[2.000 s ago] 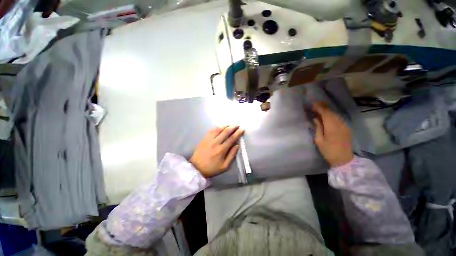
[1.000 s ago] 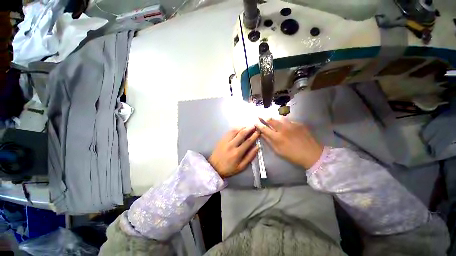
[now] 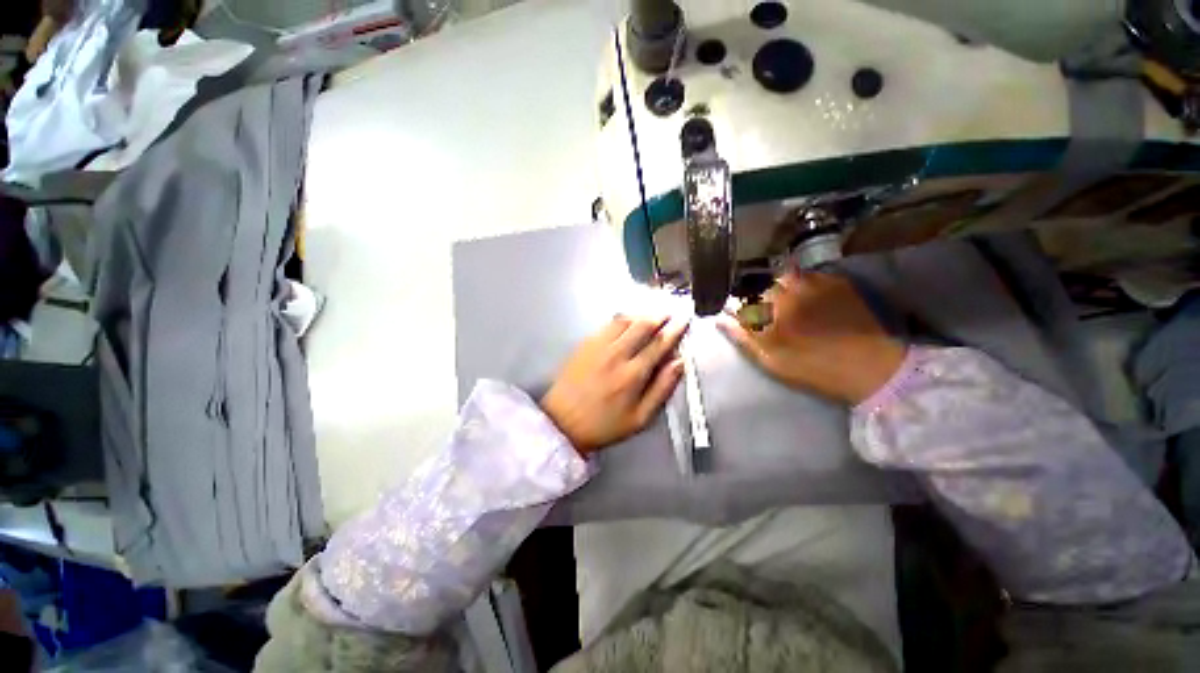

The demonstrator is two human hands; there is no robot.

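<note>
A grey garment panel [image 3: 520,296] lies under the needle area of the cream sewing machine [image 3: 869,112]. A narrow grey band with a white strip [image 3: 698,410] runs down the panel towards me. My left hand [image 3: 616,381] rests on the panel left of the strip, fingertips near the lit presser foot area. My right hand [image 3: 819,339] is right of the strip, its fingertips close to the presser foot beside a small brass-coloured knob [image 3: 755,316]. The glare hides the needle and the fingertips' exact contact. I cannot tell whether either hand pinches the cloth.
A bundle of grey cut panels [image 3: 204,329] lies at the left on the table [image 3: 382,171]. A crumpled white cloth or bag [image 3: 165,86] is at the upper left. Loose grey cloth [image 3: 1165,362] is at the far right.
My right hand has come in from the right side of the panel to the presser foot, and now sits slightly further forward. My left hand stays beside the strip. The camera view has shifted.
</note>
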